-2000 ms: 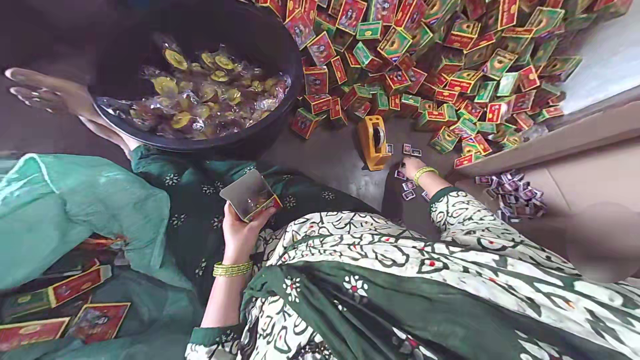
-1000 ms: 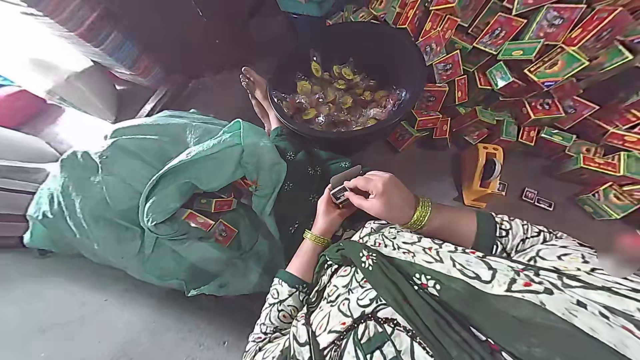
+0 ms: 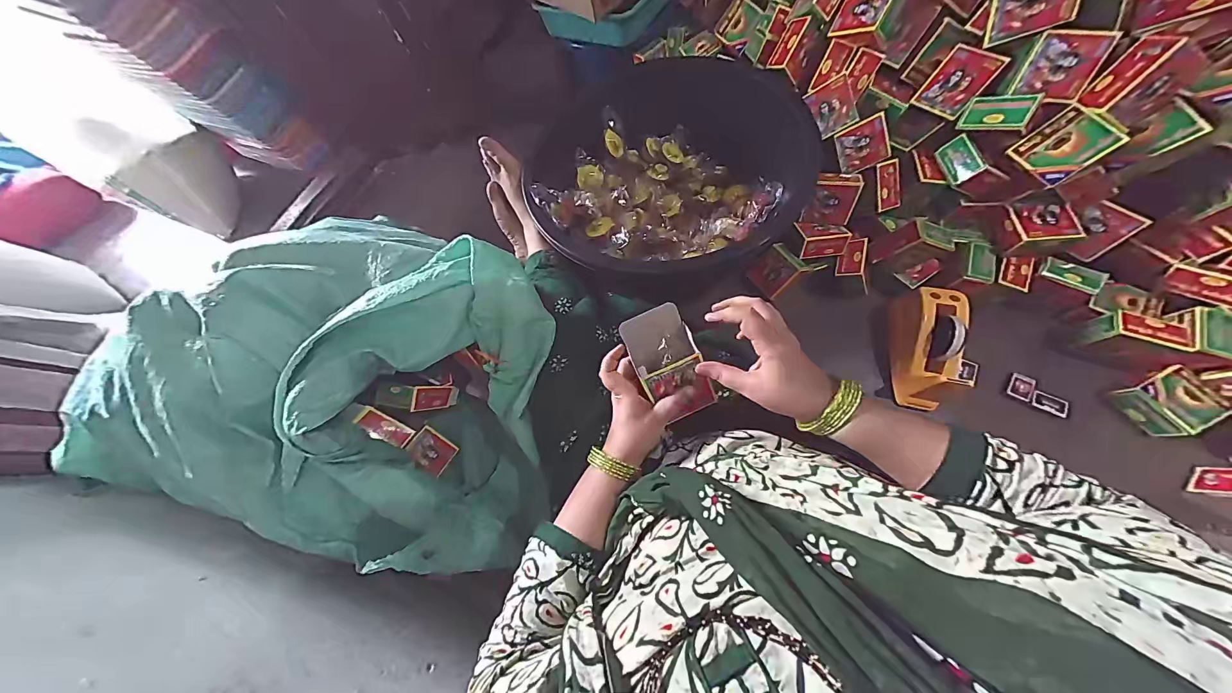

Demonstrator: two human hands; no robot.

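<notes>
My left hand [image 3: 635,409] grips a small red and green cardboard box [image 3: 674,377] over my lap, its grey-lined flap standing up. Close to the box's right side is my right hand [image 3: 765,358], fingers spread, the thumb near or against the box edge; I see nothing held in it. Beyond my hands stands a black tub [image 3: 818,144] with yellow-marked, clear-wrapped packets [image 3: 664,188] inside. A yellow tape dispenser [image 3: 914,351] stands on the floor to the right, with small dark cards or labels [image 3: 1038,395] near it.
Many red and green boxes [image 3: 1054,144] are heaped at the upper right. At my left lies an open green cloth sack [image 3: 221,385] with several boxes [image 3: 433,449] in its mouth. My foot [image 3: 510,197] is beside the tub. A teal container [image 3: 602,24] stands behind it.
My right hand was at the small cards on the floor, then over the box, and is now lifted off to its right with fingers spread. The view has swung left.
</notes>
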